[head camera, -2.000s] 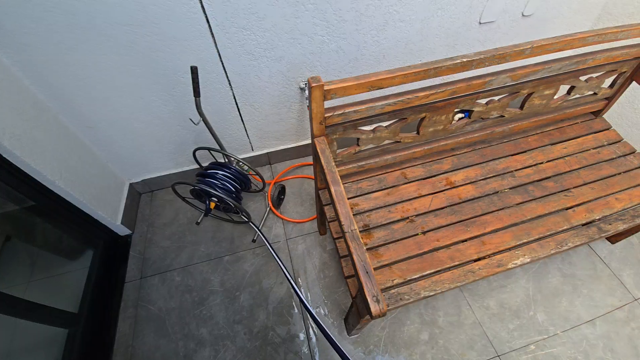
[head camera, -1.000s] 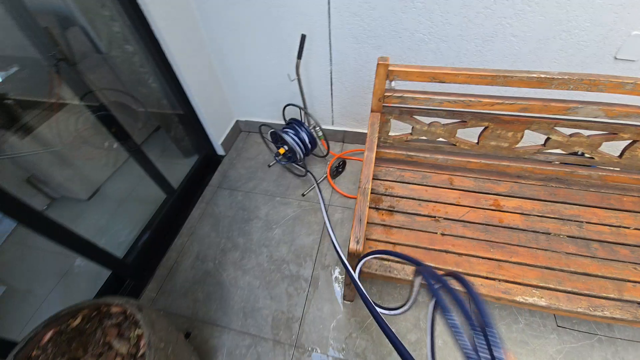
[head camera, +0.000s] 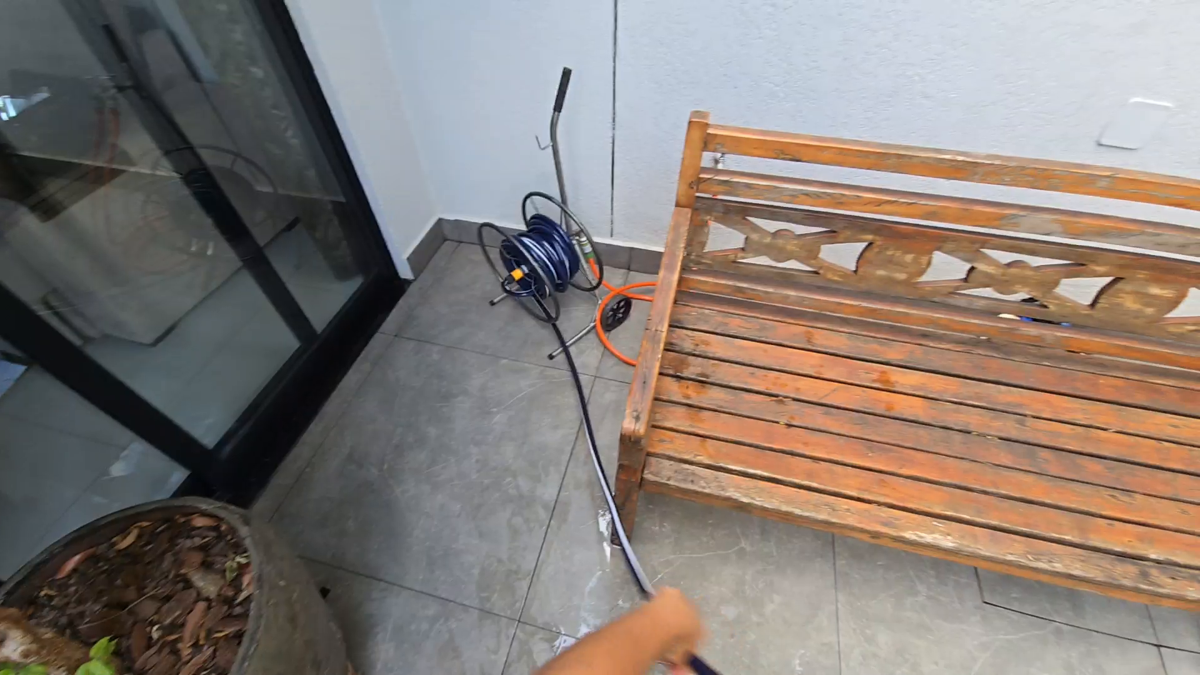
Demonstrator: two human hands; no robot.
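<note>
My left hand (head camera: pixel 673 623) comes in from the bottom edge, slightly blurred, closed around a dark blue hose (head camera: pixel 600 473). From there the hose runs up past the bench's front leg to a metal hose reel (head camera: pixel 542 255), where more of it is wound. The reel stands near the wall corner, with an upright handle (head camera: pixel 561 94) and a small black wheel (head camera: pixel 616 313). An orange hose (head camera: pixel 605 339) curls beside it. My right hand is not in view.
A weathered wooden bench (head camera: pixel 900 403) fills the right side against the white wall (head camera: pixel 844 66). Glass doors with a black frame (head camera: pixel 272 394) are at the left. A large round planter (head camera: pixel 291 600) with bark chips stands at the lower left. Grey tiles (head camera: pixel 450 450) cover the floor.
My left hand has come into view on the hose. The loose hose loops seen at the lower right one second ago are out of view. The view has shifted.
</note>
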